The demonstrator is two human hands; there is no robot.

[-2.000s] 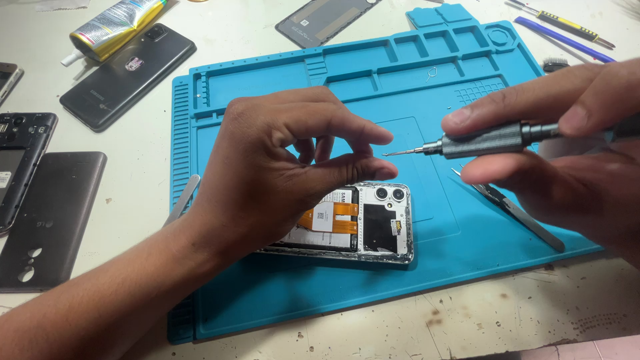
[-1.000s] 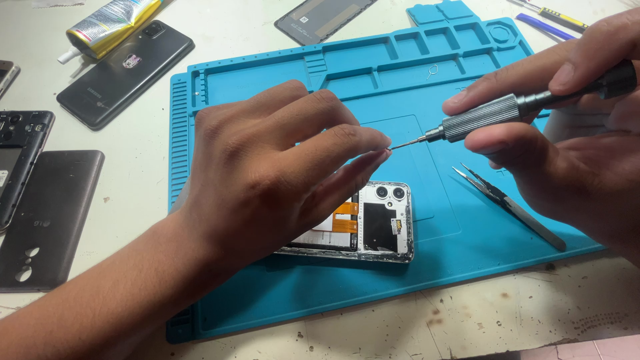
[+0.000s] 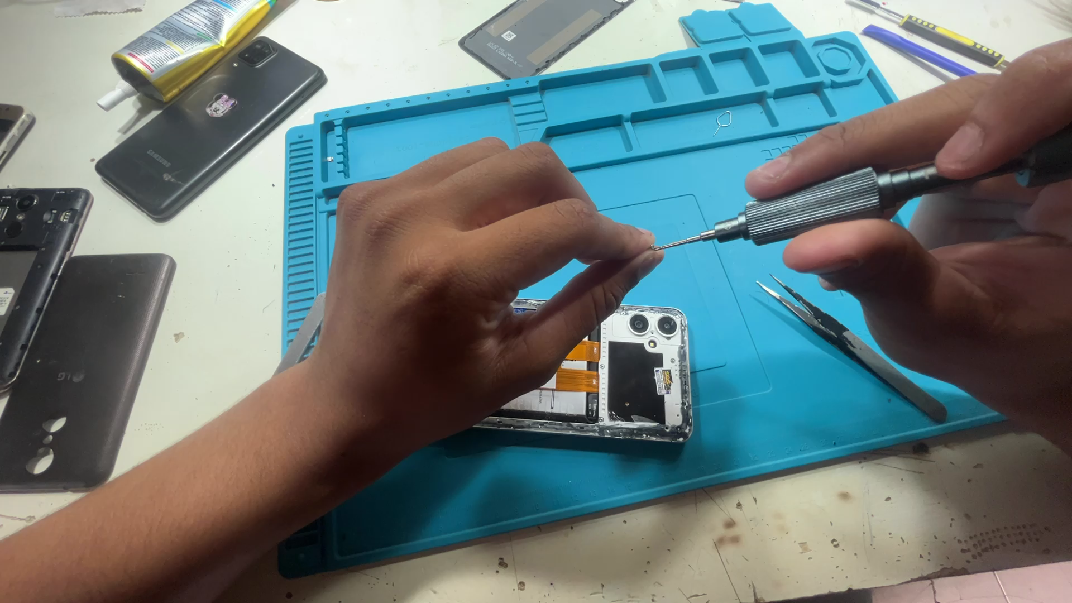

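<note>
My right hand [image 3: 946,201] grips a precision screwdriver [image 3: 812,205] with a knurled metal barrel, its thin shaft pointing left. At its tip, the thumb and forefinger of my left hand [image 3: 469,260] pinch together; a tiny bit of metal shows there, too small to name. Below my left hand lies a smartphone without its back cover [image 3: 645,368], with camera lenses, a black patch and orange flex cables [image 3: 578,377] showing; my hand hides its left part. Under my right hand a pair of tweezers [image 3: 854,356] rests on the blue silicone repair mat [image 3: 536,519].
A black Samsung phone [image 3: 209,126] and a yellow tube [image 3: 184,50] lie back left. An opened phone [image 3: 33,268] and a dark back cover [image 3: 92,368] are at the left. Another cover [image 3: 544,33] lies behind the mat. A blue pry tool [image 3: 917,50] sits back right. A SIM pin [image 3: 723,123] lies in a tray.
The screwdriver has tilted, its handle end now higher. My left fingers have closed in at its tip. The opened phone and the tweezers have stayed in place.
</note>
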